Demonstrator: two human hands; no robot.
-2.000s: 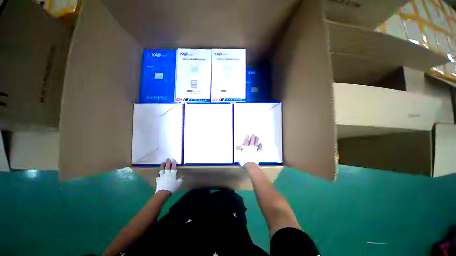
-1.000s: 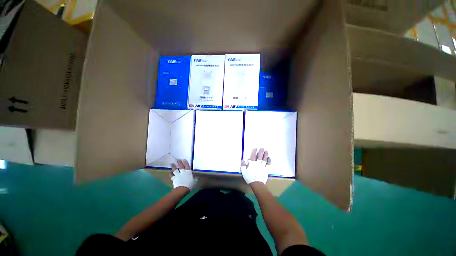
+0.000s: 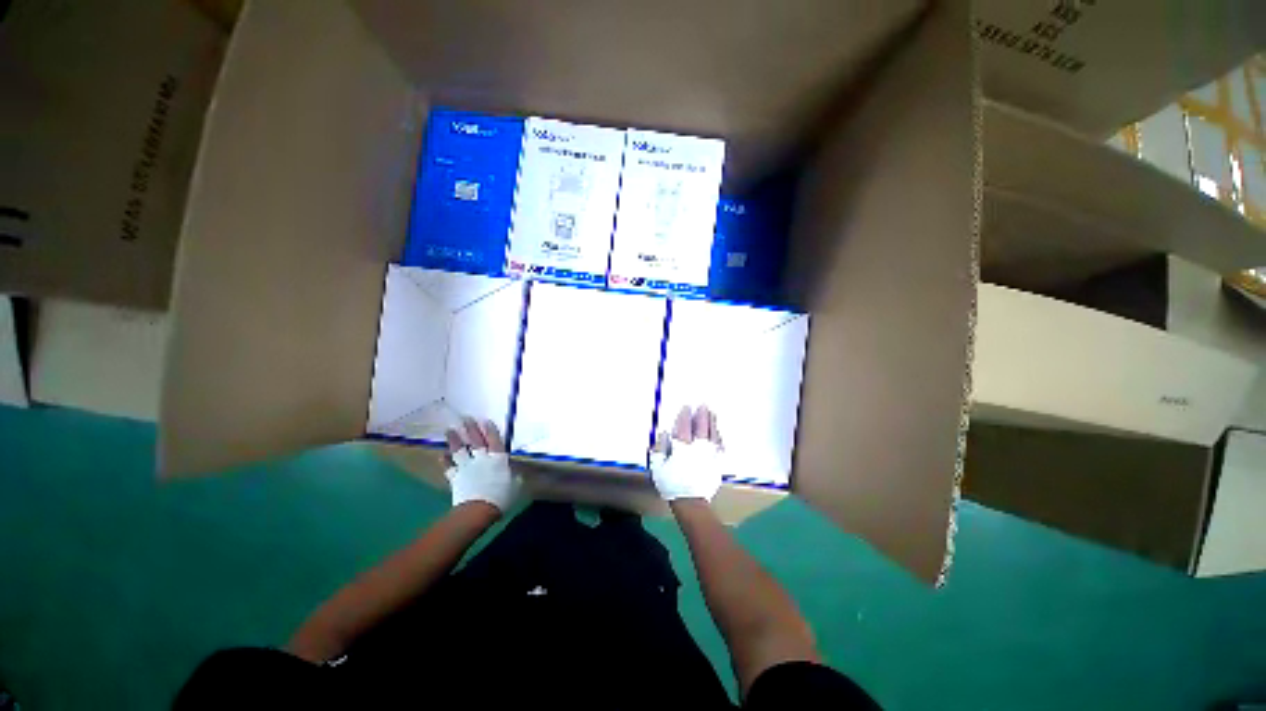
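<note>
A brown shipping carton (image 3: 883,333) stands open in front of me. At its back is a row of blue and white product boxes (image 3: 567,202), the rightmost blue one lower and in shadow. Nearest me are three white-topped boxes side by side with blue edges; the left one (image 3: 412,340) shows inner white walls, the middle one (image 3: 589,372) looks flat white. My left hand (image 3: 480,467), in a white fingerless glove, rests at the near edge of the left box. My right hand (image 3: 689,458), gloved alike, lies at the near edge of the right box (image 3: 757,382), fingers spread.
Another brown carton with dark print (image 3: 104,167) stands at the left. More cartons with pale flaps (image 3: 1097,361) stand at the right. Cartons with orange-yellow tape (image 3: 1201,132) are at the upper right. The floor (image 3: 236,556) is green.
Compared with two seconds ago, my right hand has moved back from over the right box to its near edge. My left hand stays at the left box's near edge. The view has shifted and tilted.
</note>
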